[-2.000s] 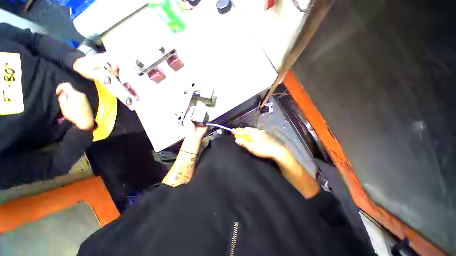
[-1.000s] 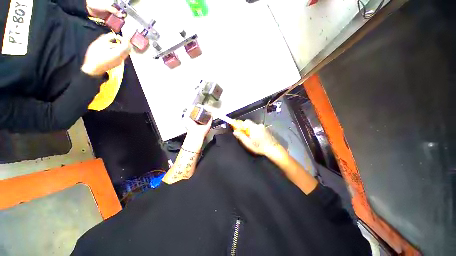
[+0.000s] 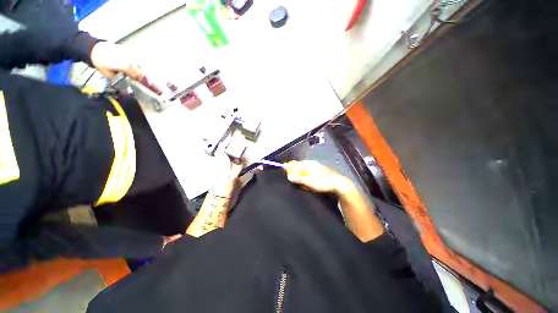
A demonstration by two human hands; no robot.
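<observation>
My left hand [image 3: 230, 170] is at the near edge of the white-topped table [image 3: 282, 92]. It holds the near end of a mould insert [image 3: 226, 131], a grey bar with small knobs and two blocks. The near block [image 3: 235, 148] is at my fingertips; the other block [image 3: 249, 128] points right. My right hand [image 3: 311, 175] is closed around the yellow-orange handle of a thin pale-bladed hand tool [image 3: 271, 163]. The blade points left towards the near block; whether it touches is too blurred to tell. My left fingers are partly washed out by glare.
A second bar with two dark red moulded parts [image 3: 215, 85] lies farther back. A coworker's hand [image 3: 116, 60] holds another piece at the table's left edge. A green item [image 3: 208, 22] and a dark round object [image 3: 278, 16] lie at the back. An orange-framed door [image 3: 391, 164] stands right.
The near block was turned up with its brown face showing a second ago; it now faces away. The coworker's body has shifted, and one of their hands has dropped down from the piece.
</observation>
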